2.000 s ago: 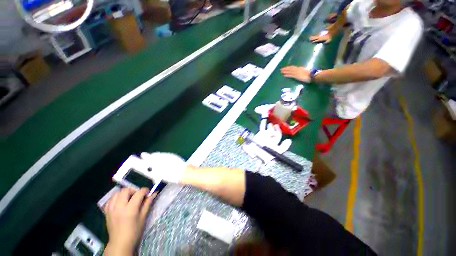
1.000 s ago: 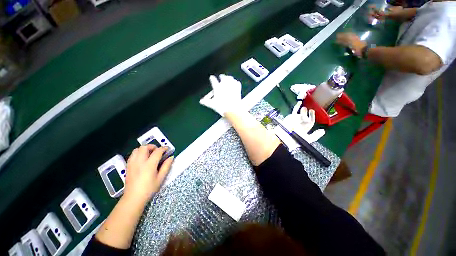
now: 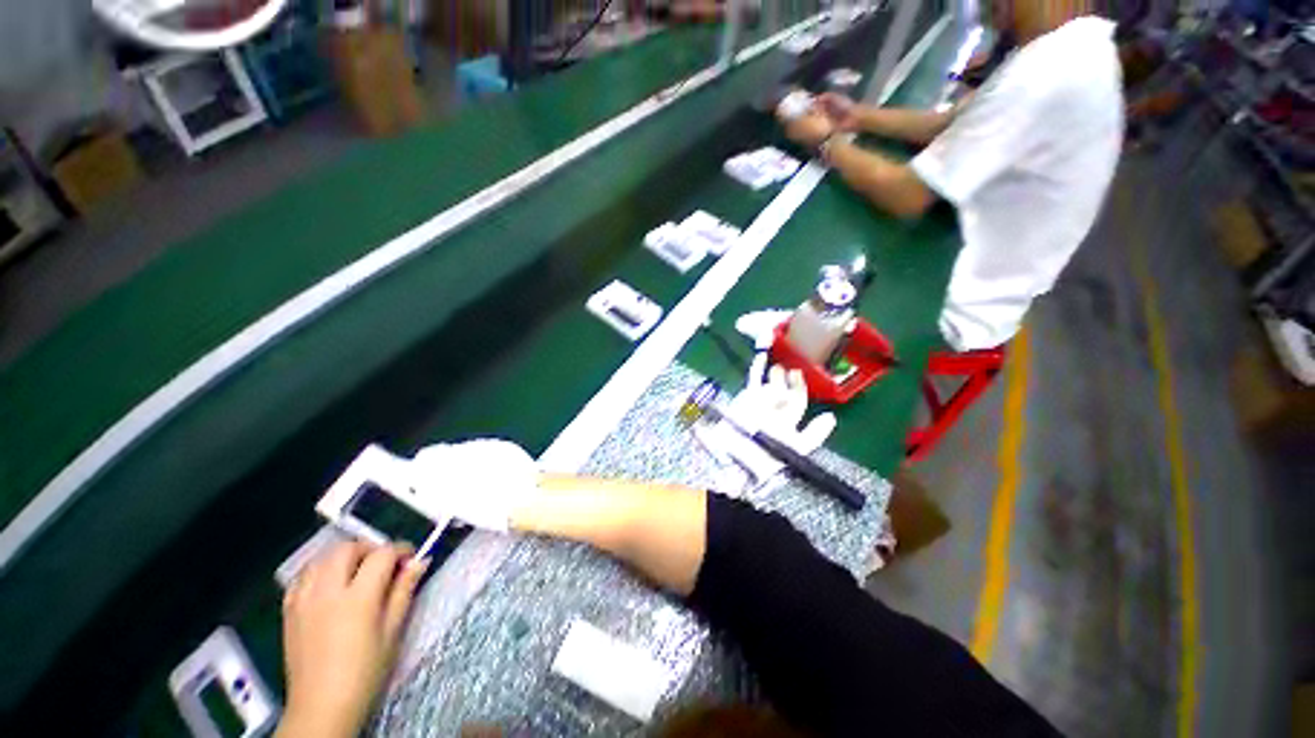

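Observation:
My right hand (image 3: 473, 482), in a white knit glove, grips a white front housing (image 3: 353, 476) above the near belt; its window shows dark. My left hand (image 3: 341, 613), bare, is just below it, fingers bent over a second housing (image 3: 307, 555). The fingers hide most of that housing and its contact with the belt. Another housing (image 3: 224, 688) lies at the lower left, near my left wrist. Further along the belt are a single housing (image 3: 625, 309) and a close pair (image 3: 692, 239).
Bubble wrap (image 3: 505, 634) under my right forearm bears a white card (image 3: 612, 669) and a black-handled hammer (image 3: 808, 473). A crumpled glove (image 3: 779, 404) lies by the red tray (image 3: 848, 384), which holds a bottle (image 3: 819, 335). A person in white (image 3: 1031, 159) stands further along the belt (image 3: 505, 375).
My right hand has come back from further up the belt and now grips a housing beside my left hand. A single housing lies where it was reaching. The co-worker's hands now hold something white.

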